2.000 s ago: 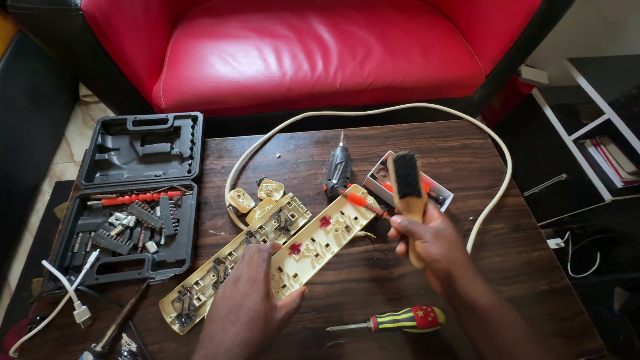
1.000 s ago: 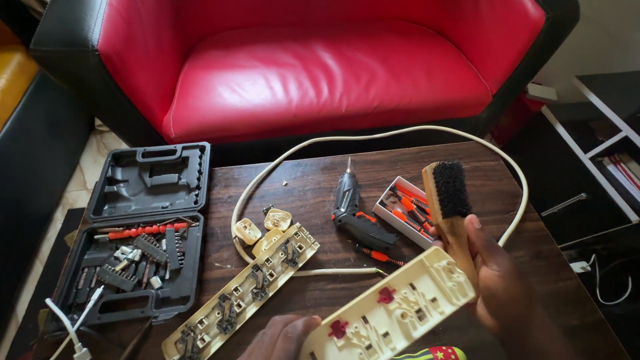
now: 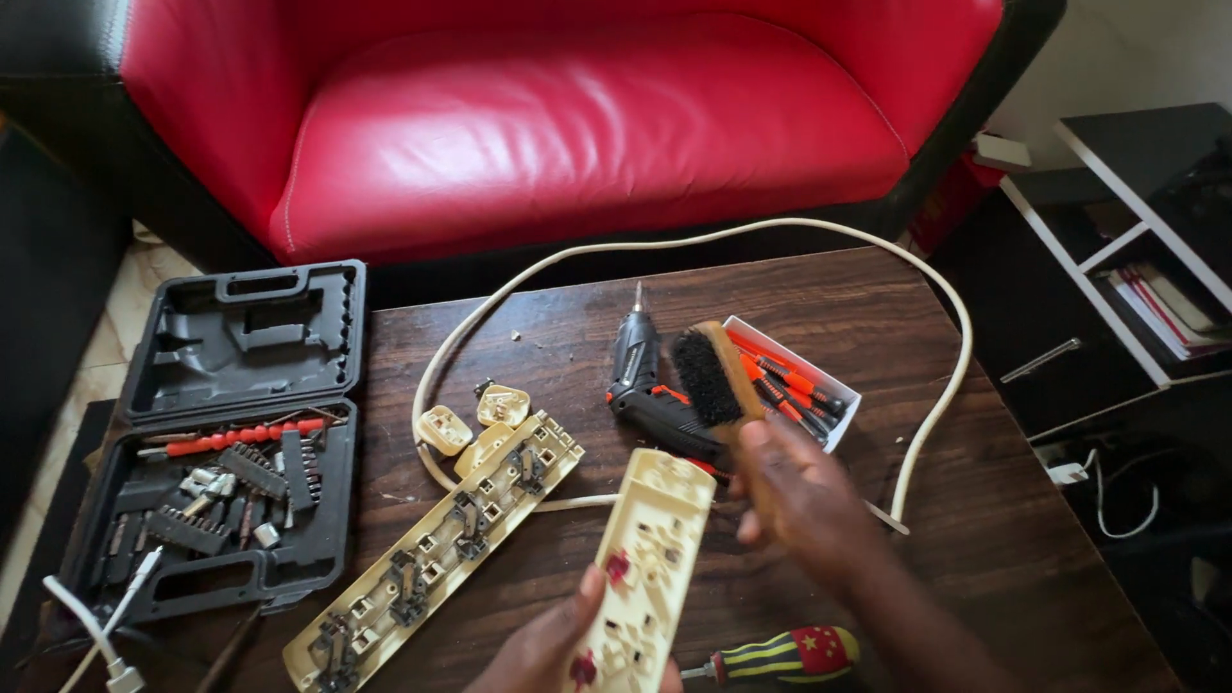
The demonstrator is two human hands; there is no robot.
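My left hand (image 3: 553, 640) grips the lower part of a cream plastic power strip cover (image 3: 647, 568), its inner side up, with red parts inside. My right hand (image 3: 794, 496) holds a wooden-handled brush (image 3: 717, 380) with black bristles, above and to the right of the cover. The other half of the power strip (image 3: 438, 558), with dark metal contacts, lies diagonally on the table to the left. An opened plug (image 3: 500, 406) in pieces lies beyond it. Behind the brush are a black cordless screwdriver (image 3: 650, 380) and a white box (image 3: 847, 423) of orange-and-black tools.
An open black tool case (image 3: 351, 481) with bits lies at the left. A white cable (image 3: 770, 223) loops across the wooden table (image 3: 1020, 577). A screwdriver with a striped handle (image 3: 784, 656) lies near the front. Beyond stands a red and black sofa (image 3: 597, 144); shelves (image 3: 1107, 231) are at the right.
The brush has moved off the end of the cover and its bristles now face left. The cover, slanted to the right a second ago, now stands more steeply in view.
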